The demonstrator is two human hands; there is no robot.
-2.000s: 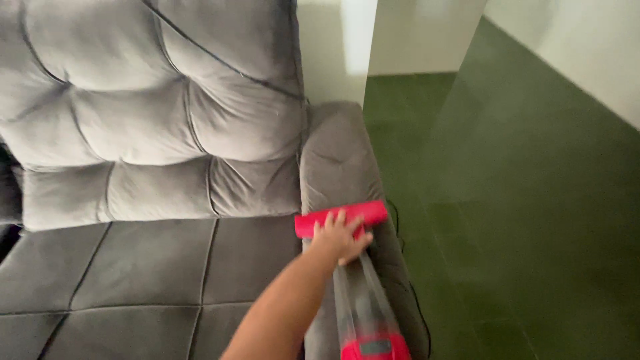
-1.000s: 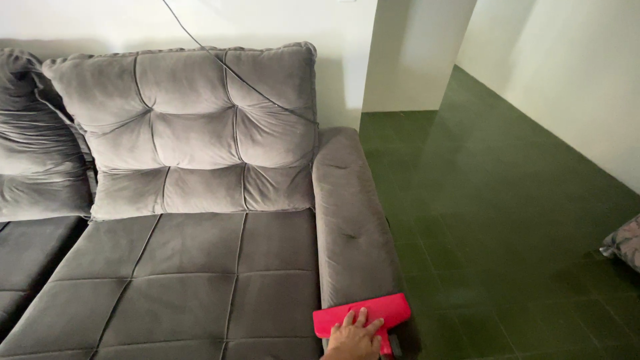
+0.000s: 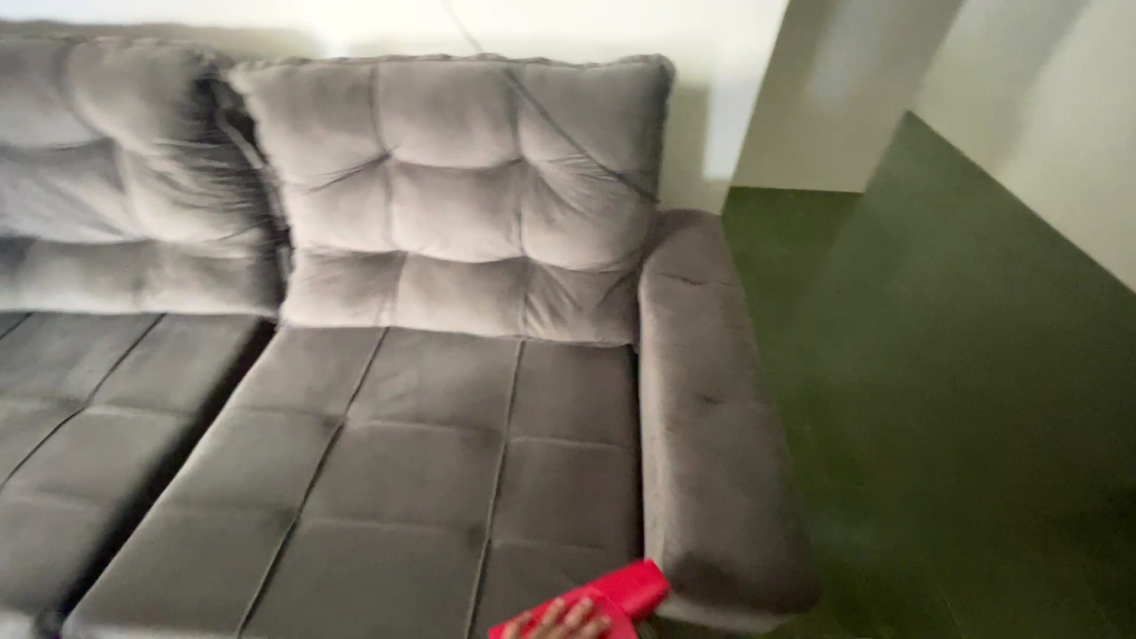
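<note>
At the bottom edge, my left hand (image 3: 561,621) lies over a red vacuum nozzle head (image 3: 626,590), fingers spread across its top; only the fingers show. The nozzle is tilted, at the front right of the grey tufted sofa's seat cushion (image 3: 408,479), beside the inner side of the padded armrest (image 3: 710,390). The rest of the tool is cut off by the frame. My right hand is out of view.
A grey back cushion (image 3: 453,204) stands behind the seat, with a thin dark cable (image 3: 568,138) across its upper right corner. More sofa sections (image 3: 115,417) adjoin at left. Green floor (image 3: 941,399) and a pale wall (image 3: 1047,115) are to the right.
The nozzle, with my left hand on it, has moved from the top of the armrest to the front of the seat at its left. The view has shifted.
</note>
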